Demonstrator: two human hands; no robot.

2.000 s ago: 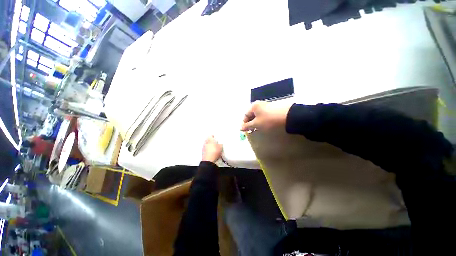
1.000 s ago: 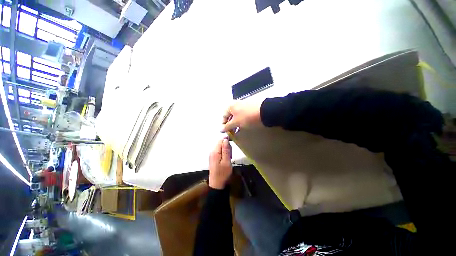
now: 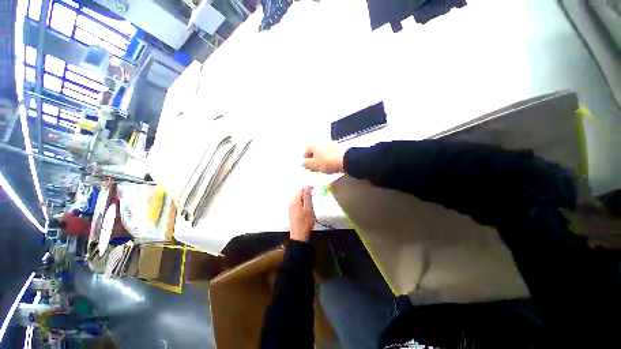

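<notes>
A large beige-taupe bag body with a yellow edge strip lies over the table edge and my lap, its corner pointing at my hands. My right hand is just beyond that corner with fingertips drawn together; whether they hold something small cannot be told. My left hand is at the table edge, fingers curled and thumb up, apart from the bag; its grip is unclear. A thin dark cord runs beside it. A small green spot shows by the bag corner.
A black phone-like rectangle lies on the white table. Folded beige pieces lie to the left, dark cut pieces at the far side. An open brown carton stands below the table edge.
My right hand has moved off the bag corner, up and left. My left hand came up to the corner a second ago and is now lower, apart from the right hand.
</notes>
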